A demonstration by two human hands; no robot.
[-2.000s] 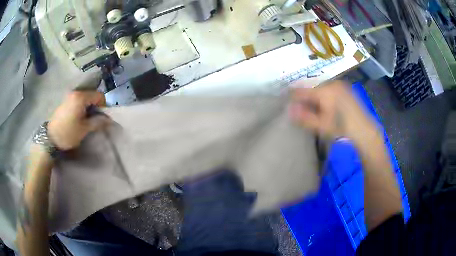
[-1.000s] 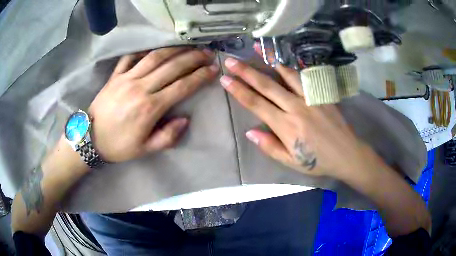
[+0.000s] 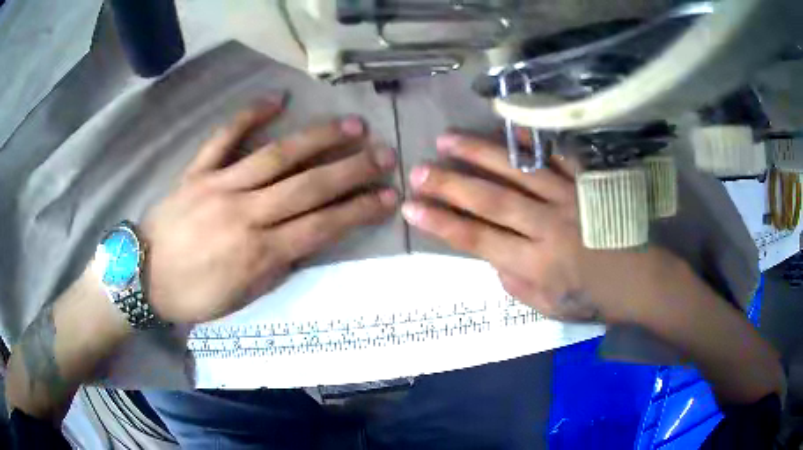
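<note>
A grey-taupe garment panel (image 3: pixel 62 255) lies across the machine table. A dark straight seam (image 3: pixel 398 132) runs through it towards the underside of the cream sewing machine head (image 3: pixel 563 110). My left hand (image 3: pixel 255 206) lies flat on the panel left of the seam, fingers spread, fingertips close to the seam line. My right hand (image 3: pixel 528 224) lies flat on the panel right of the seam, its fingertips beside the line. Neither hand grips anything. The needle itself cannot be made out under the head.
A printed tape measure (image 3: pixel 352 332) runs along the white table's front edge. Ribbed cream dials (image 3: pixel 614 207) hang above my right hand. A dark padded bar (image 3: pixel 146 35) hangs at upper left. Yellow-orange scissor loops (image 3: pixel 784 200) are at far right. A blue crate (image 3: pixel 599 409) stands below right.
Since a second ago the panel and its seam have moved forward under the head, uncovering the tape measure. Two seconds ago both hands held the panel up. Now they lie flat on it.
</note>
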